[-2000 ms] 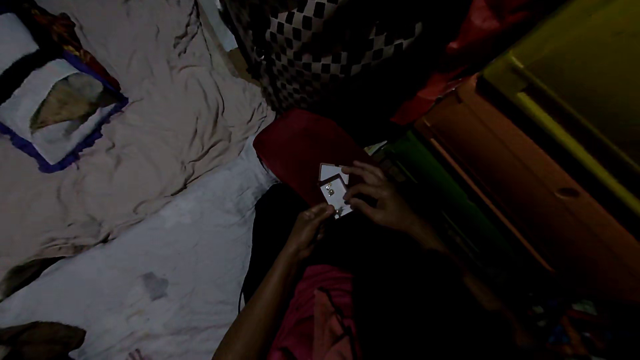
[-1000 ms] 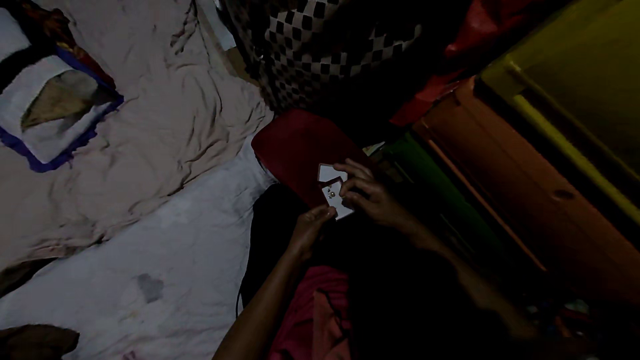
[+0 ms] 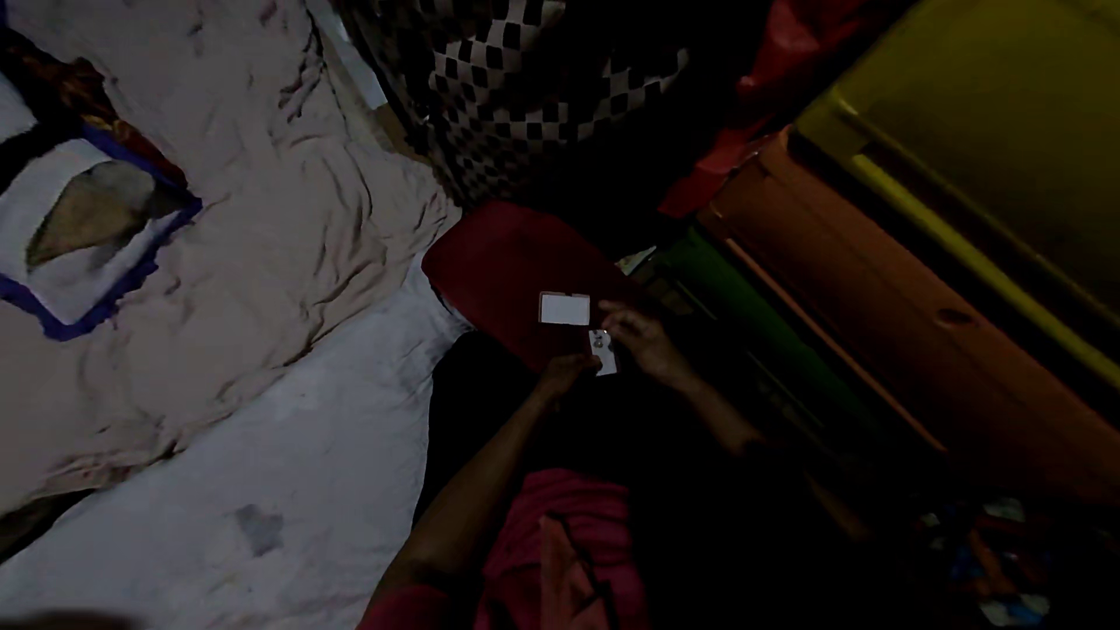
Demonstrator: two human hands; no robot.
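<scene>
A small white card (image 3: 604, 353) with little dark or shiny marks is held at its lower left edge by my left hand (image 3: 567, 376). Just right of its upper end is my right hand (image 3: 643, 339), fingers apart, with nothing plainly held; the dim light hides whether a fingertip touches the card. A white rectangular piece (image 3: 565, 309), perhaps a small box or lid with a dark rim, lies on the dark red surface (image 3: 499, 262) above my left hand, touched by neither hand.
Stacked yellow (image 3: 989, 131), orange (image 3: 840, 280) and green (image 3: 744, 306) plastic drawers or bins stand at the right. A checkered bag or cloth (image 3: 525, 96) is at the top. On the left are rumpled bedding (image 3: 236, 227) and a blue-edged cloth (image 3: 114, 306).
The white rectangular piece, earlier close against the marked card between my hands, now lies apart on the dark red surface. My right fingers have opened away from it.
</scene>
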